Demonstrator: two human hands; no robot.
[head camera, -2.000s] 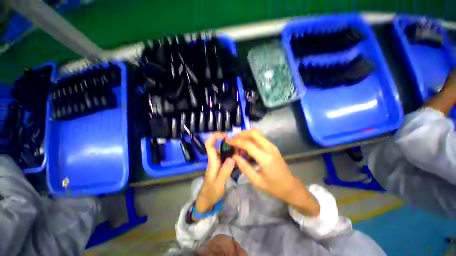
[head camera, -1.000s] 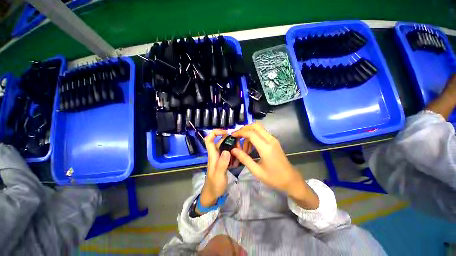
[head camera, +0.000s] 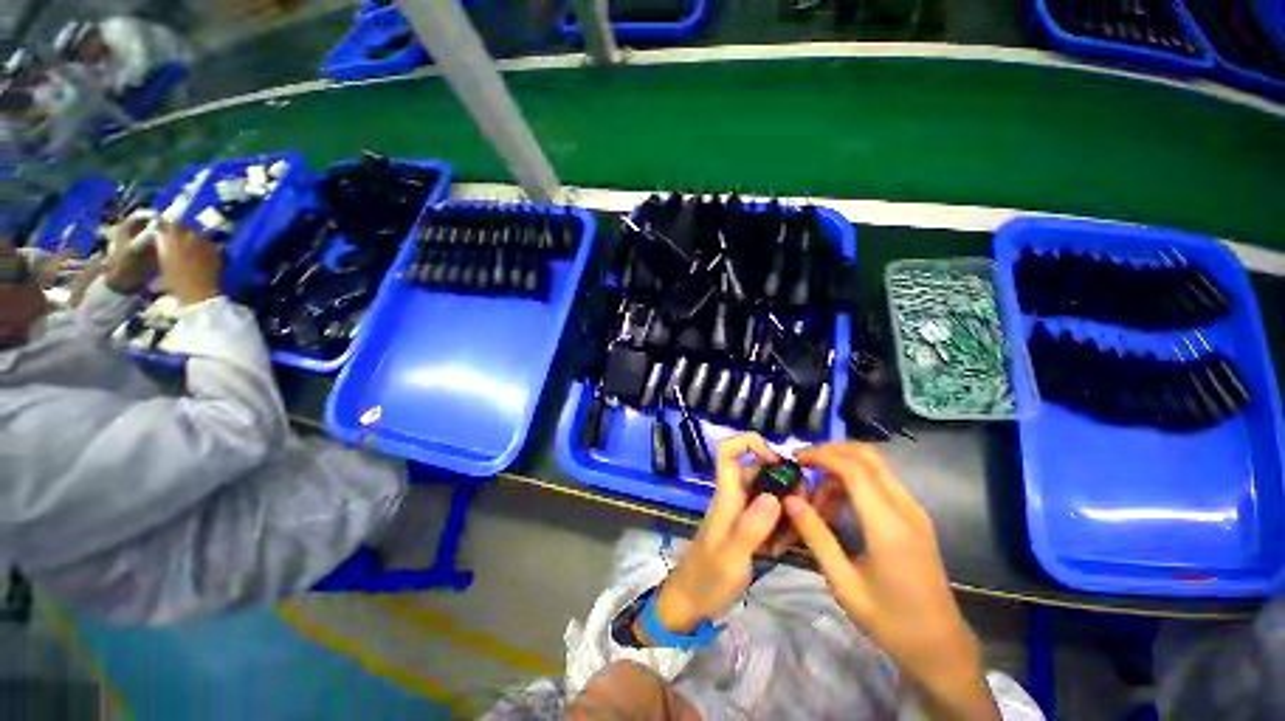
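A black housing (head camera: 770, 483) with green showing in its open end is held in front of the main tray's near edge. My left hand (head camera: 727, 533) grips it between thumb and fingers. My right hand (head camera: 877, 552) is at its right side, thumb and fingertips close against it; whether they hold a separate small part cannot be told. The blue main tray (head camera: 630, 476) behind my hands is crowded with black units (head camera: 715, 392), some lined up, some jumbled, with thin shiny pins. The clear parts box (head camera: 950, 342) with green and silver pieces stands to its right.
Blue side trays with rows of black units lie left (head camera: 448, 369) and right (head camera: 1141, 504). Loose black pieces (head camera: 877, 395) lie beside the clear box. A neighbour in a pale smock (head camera: 183, 437) sits at the left. A green conveyor (head camera: 817, 134) runs behind, with a grey post (head camera: 486, 99).
The view has swung left and up, so the trays appear further right and lower, and the left neighbour and far trays show. My hands still hold the housing together.
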